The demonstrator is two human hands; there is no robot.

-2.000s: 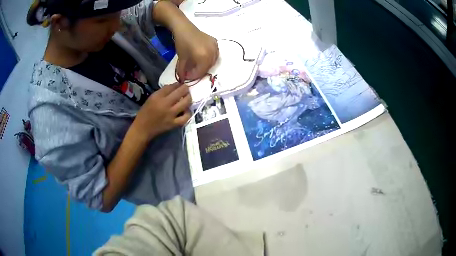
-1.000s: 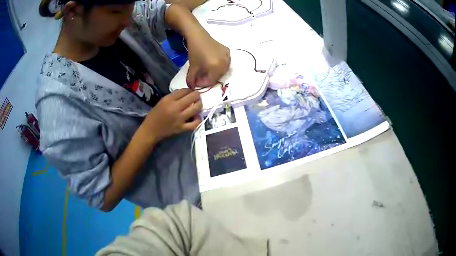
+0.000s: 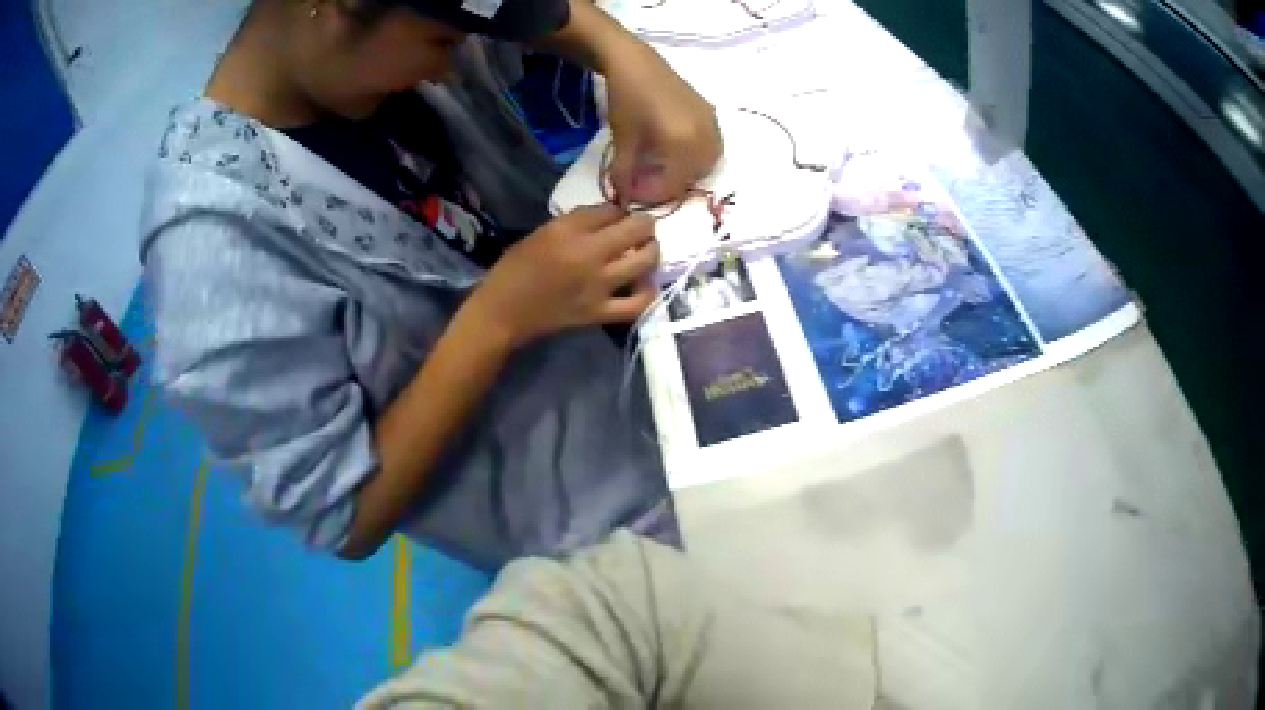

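Neither of my hands is in the picture; only a beige sleeve (image 3: 597, 638) shows at the bottom edge. Nearest in front of me is the bench cover (image 3: 1068, 555), grey-beige with a dark stain. On it lies a printed poster sheet (image 3: 923, 312) with a blue fantasy picture and a small dark picture (image 3: 738, 377). A neighbouring person works with both hands on a white panel (image 3: 756, 187) beyond the poster. A dark-red wire (image 3: 780, 128) curves over that panel, and white cords (image 3: 649, 333) hang off its near edge.
The neighbouring person (image 3: 319, 333) sits at the left of the bench. Another white panel (image 3: 721, 17) lies at the top. A white post (image 3: 999, 70) stands by the dark green conveyor (image 3: 1110, 153) on the right. Red fire extinguishers (image 3: 97, 354) stand far left, by blue floor with yellow lines.
The view has shifted, so the neighbour, panel and poster appear further right. The neighbour's hands remain on the panel. The beige sleeve also shows further right.
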